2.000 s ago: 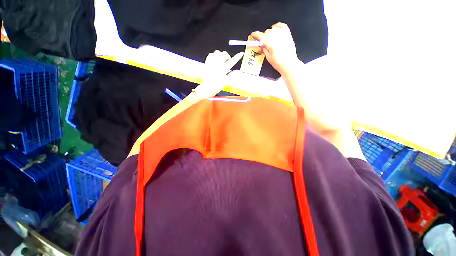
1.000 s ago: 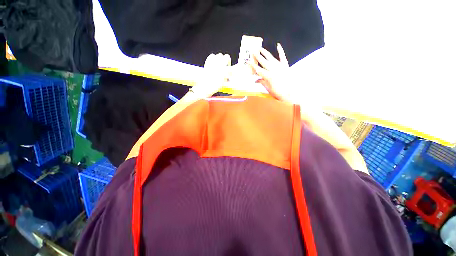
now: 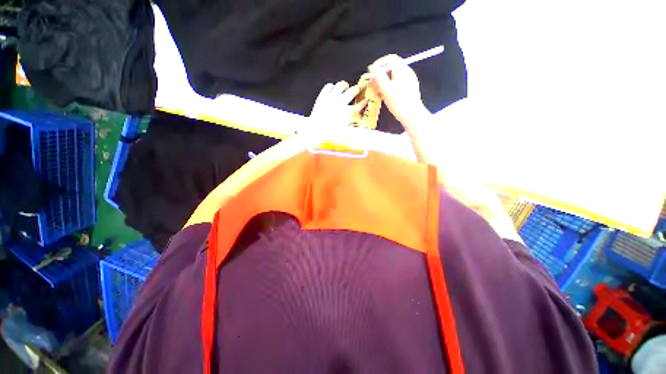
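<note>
A black garment piece point(image 3: 292, 51) lies on the white table in front of me. A small tan card template point(image 3: 371, 109) lies on its near part, between my hands. My left hand point(image 3: 336, 106) is at the card's left side with its fingers on or beside the card's edge; it is overexposed. My right hand point(image 3: 394, 84) holds a thin white marking stick point(image 3: 425, 55), which points up and to the right. Its fingertips are at the card's upper end. The stick's tip at the card is hidden by the fingers.
A dark garment stack point(image 3: 87, 55) lies at the far left. Black cloth point(image 3: 179, 168) hangs or lies below the left table edge point(image 3: 219, 123). Blue baskets point(image 3: 66, 172) stand on the floor at left, and another blue basket point(image 3: 551, 237) at right. A red plastic item point(image 3: 619, 318) is at lower right.
The white stick now shows in my right hand, pointing up right. My right fingers have closed and moved to the card's upper end. My left fingers have moved to the card.
</note>
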